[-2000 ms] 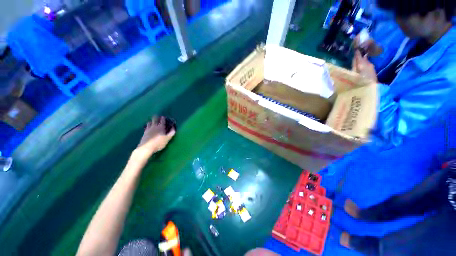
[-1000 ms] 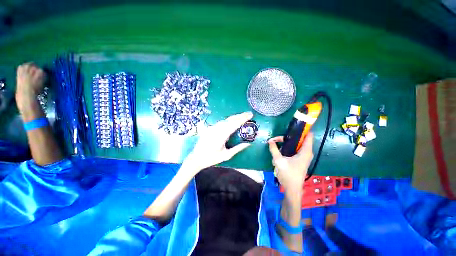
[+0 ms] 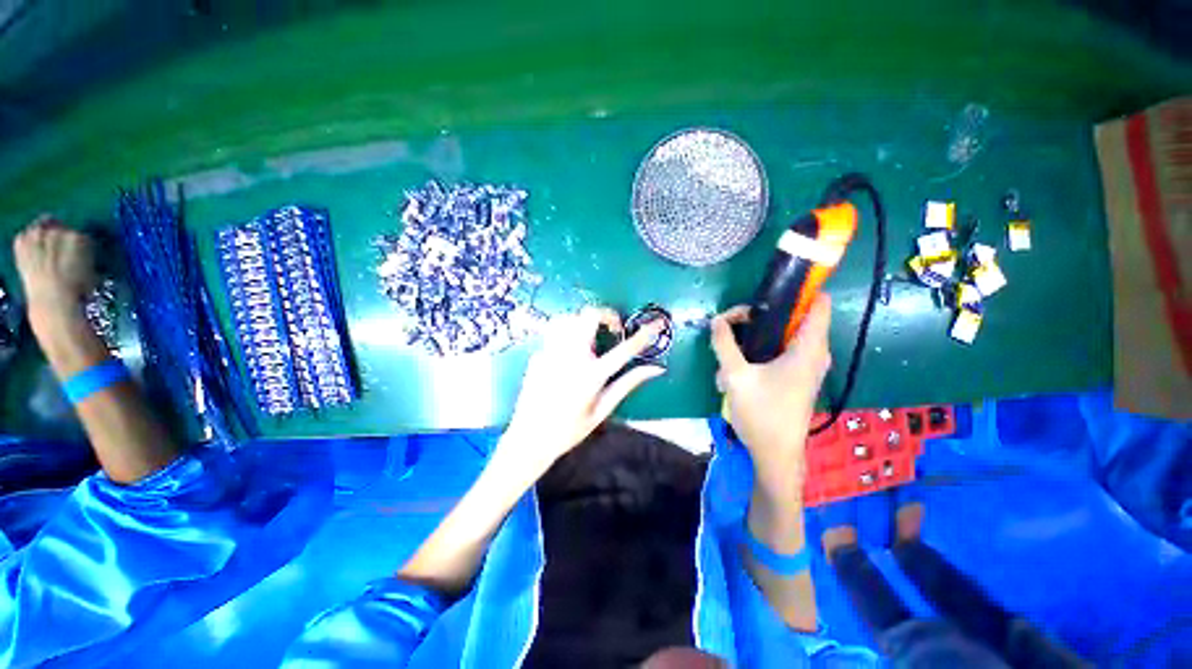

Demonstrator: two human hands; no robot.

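A small round black housing (image 3: 650, 335) lies on the green bench in front of me. My left hand (image 3: 575, 379) is at it, with fingertips on its left side and over its top. My right hand (image 3: 778, 379) is closed around the electric screwdriver (image 3: 790, 290), which has a black body, an orange rear end and a pale tape band. The driver's tip points left, towards the housing, with a small gap between them. Whether a screw is on the tip is too small to tell. The speckled silver screw dish (image 3: 701, 196) lies behind the housing.
Silvery small parts (image 3: 460, 268) are heaped left of the dish, then component strips (image 3: 285, 314) and blue wires (image 3: 177, 307). White-and-yellow pieces (image 3: 987, 278) lie right of the black cord. A red tray (image 3: 856, 460) is below the bench edge, a carton (image 3: 1157, 248) far right. Another person's hand (image 3: 55, 268) is far left.
The view has swung from the belt and carton to the bench. Since one second ago, my left fingers have moved over the housing's top. My right hand still holds the screwdriver.
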